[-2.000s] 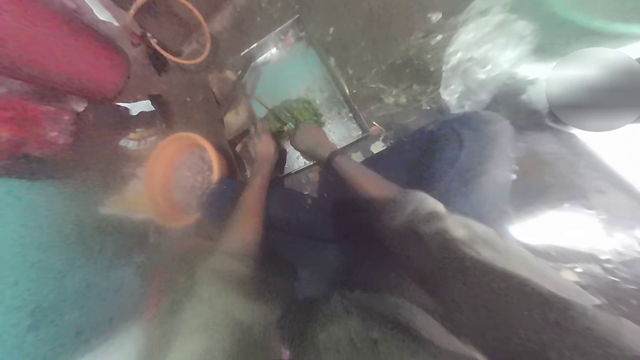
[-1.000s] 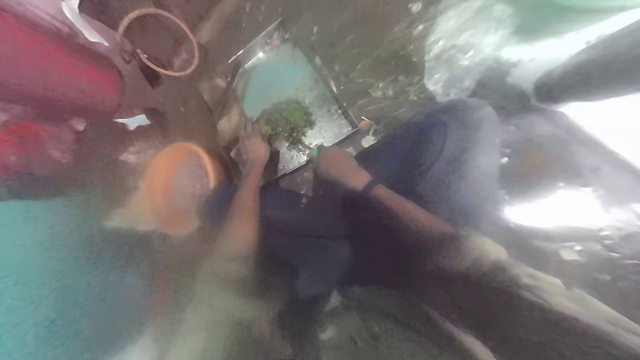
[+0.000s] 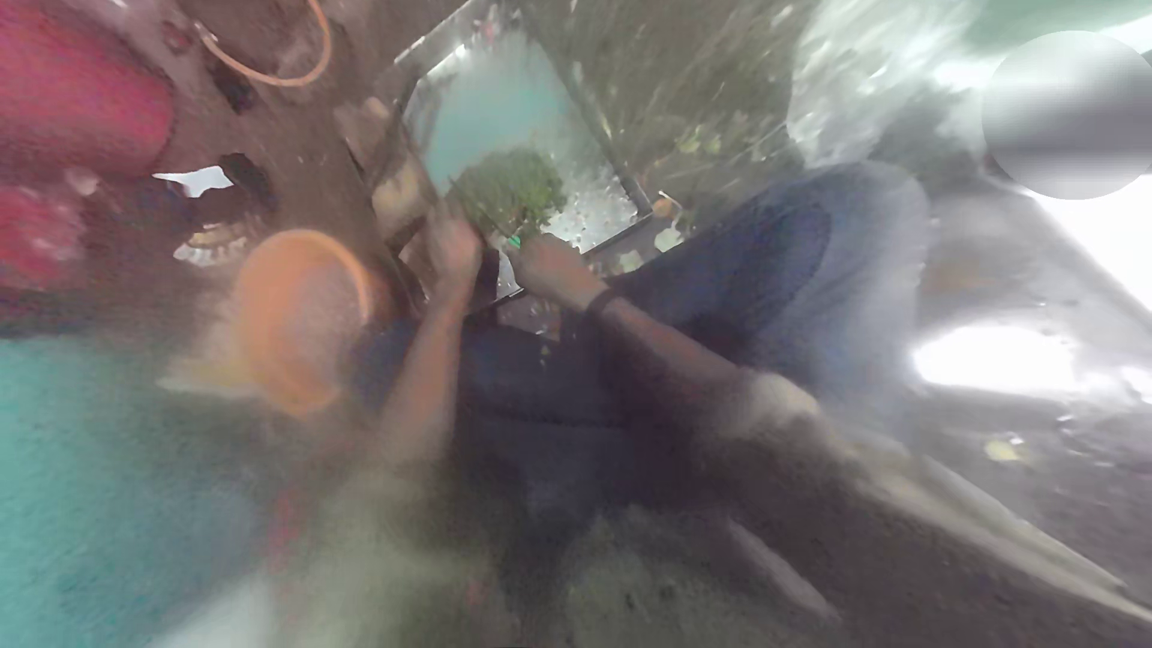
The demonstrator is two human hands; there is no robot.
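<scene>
A framed rectangular tray (image 3: pixel 495 108) with a pale turquoise and grey surface lies in front of my knees. Chopped-looking green leaves (image 3: pixel 517 184) are heaped on its near half. My left hand (image 3: pixel 453 243) is curled at the tray's left edge, close beside the heap; blur hides what is in it. My right hand (image 3: pixel 553 267) is closed at the near edge of the heap, with a small green thing (image 3: pixel 514 242) at its fingertips, perhaps part of a handle. A thin dark line runs between the two hands over the tray, too blurred to name.
An orange plastic bucket (image 3: pixel 364 279) stands left of my left forearm. An orange hoop-like rim (image 3: pixel 310 76) lies at the upper left, near a large red object (image 3: pixel 81 90). My bent knee in blue jeans (image 3: pixel 846 225) is on the right. Leafy scraps (image 3: pixel 702 139) lie beyond the tray.
My right hand was over the leaves two seconds ago, then moved off to the near right, and is now back close to my left hand at the heap's near edge.
</scene>
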